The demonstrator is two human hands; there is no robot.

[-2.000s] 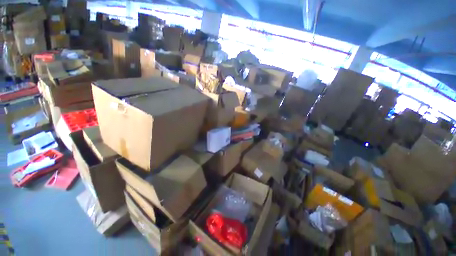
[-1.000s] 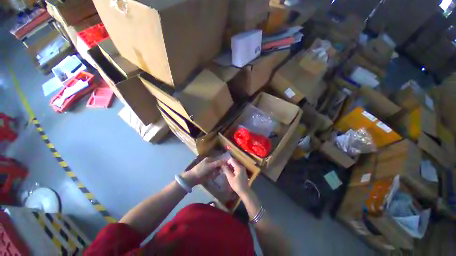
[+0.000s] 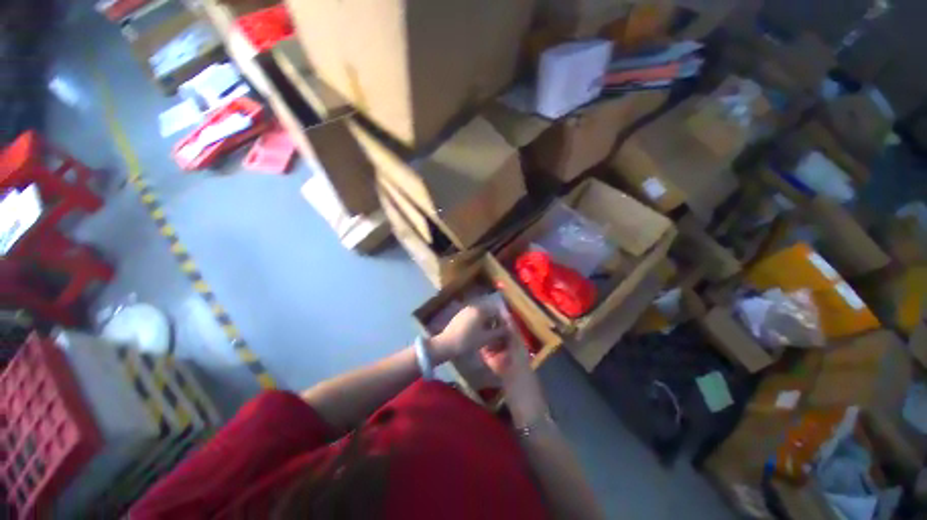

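My left hand (image 3: pixel 470 333) and my right hand (image 3: pixel 511 353) are close together over a small open carton (image 3: pixel 440 306). The fingers are bent and blurred, with something pale and clear, perhaps a plastic bag (image 3: pixel 495 306), at them; I cannot tell which hand grips it. Red material shows inside the small carton beside and below the hands. A second open carton (image 3: pixel 628 266) stands right beside it, holding a red bundle (image 3: pixel 555 283) and clear plastic (image 3: pixel 577 240).
A large closed carton (image 3: pixel 407 61) and a white small box (image 3: pixel 571 77) stand on stacked cartons ahead. An orange-yellow carton (image 3: pixel 813 289) lies right. Red stools (image 3: pixel 51 234) and a red crate (image 3: pixel 46 427) are left, by a yellow-black floor line (image 3: pixel 193 279).
The view has tilted down and swung, so the cartons and hands sit further right and the stools at left show more. Both hands remain together over the small carton.
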